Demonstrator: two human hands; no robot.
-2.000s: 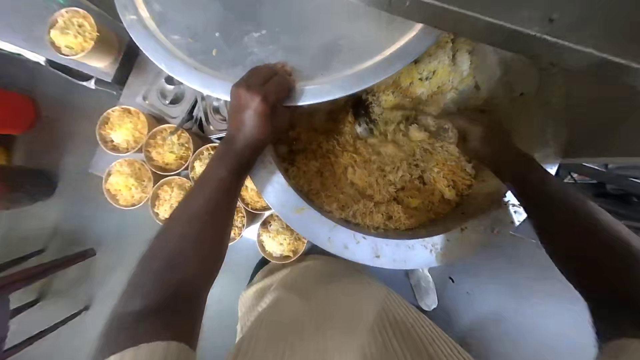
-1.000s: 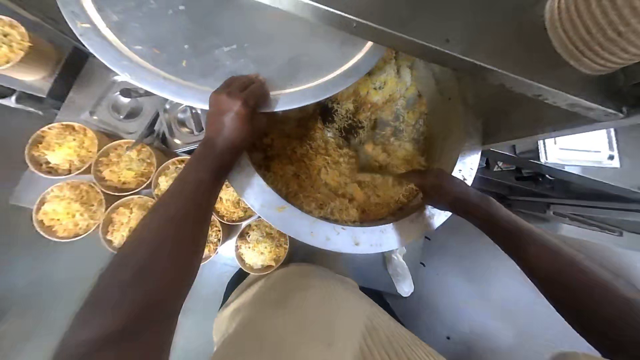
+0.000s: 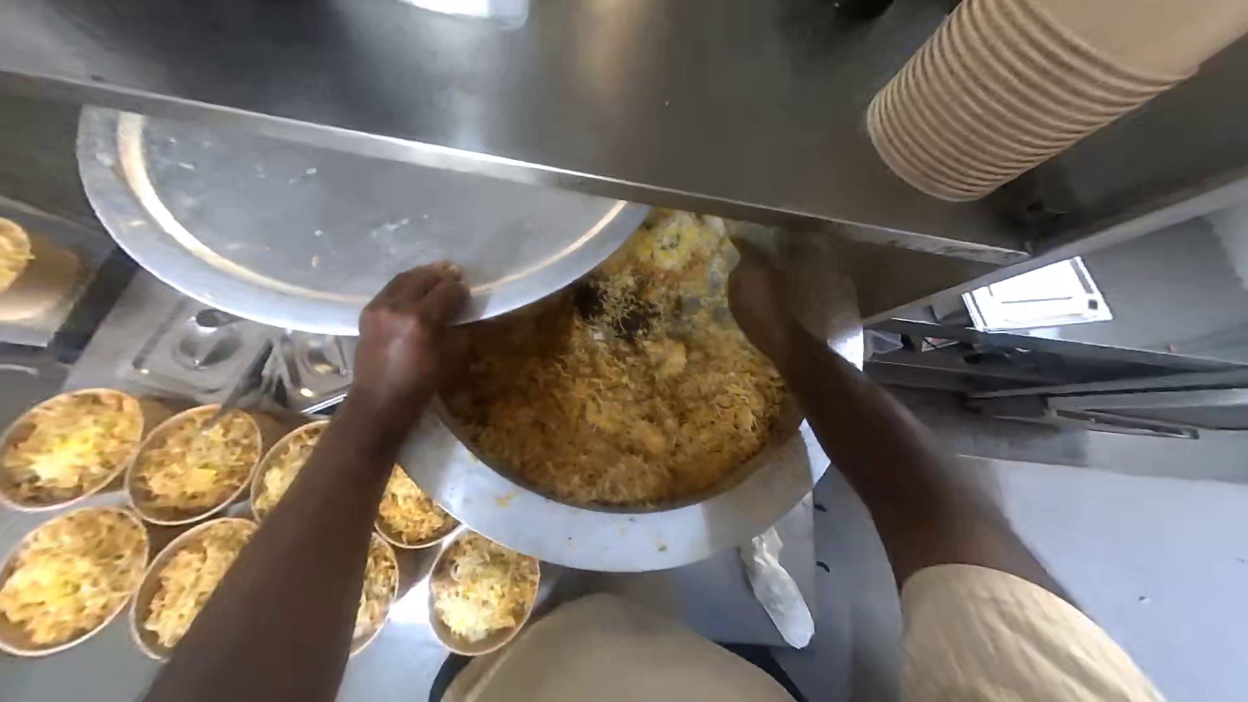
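A large wide-rimmed metal pot (image 3: 604, 536) of yellow and brown rice stands in front of me. My left hand (image 3: 409, 336) grips the near edge of a big round metal lid (image 3: 322, 224), which lies tilted over the pot's left side and partly under the shelf. Over the rice (image 3: 643, 419), at the pot's right side, is my right hand (image 3: 765, 297); its fingers are blurred against the rice, and whether they hold anything cannot be made out.
Several round paper bowls of rice (image 3: 73, 448) stand at the left, beside metal food pans (image 3: 200, 346). A steel shelf (image 3: 585, 107) overhangs the pot's far side and bears a stack of paper bowls (image 3: 1014, 93). A translucent plastic bag (image 3: 777, 590) lies near the pot's front right.
My right hand has moved from the pot's near right side to farther back over the rice. My left hand stays on the lid. The view has shifted, showing more of the shelf.
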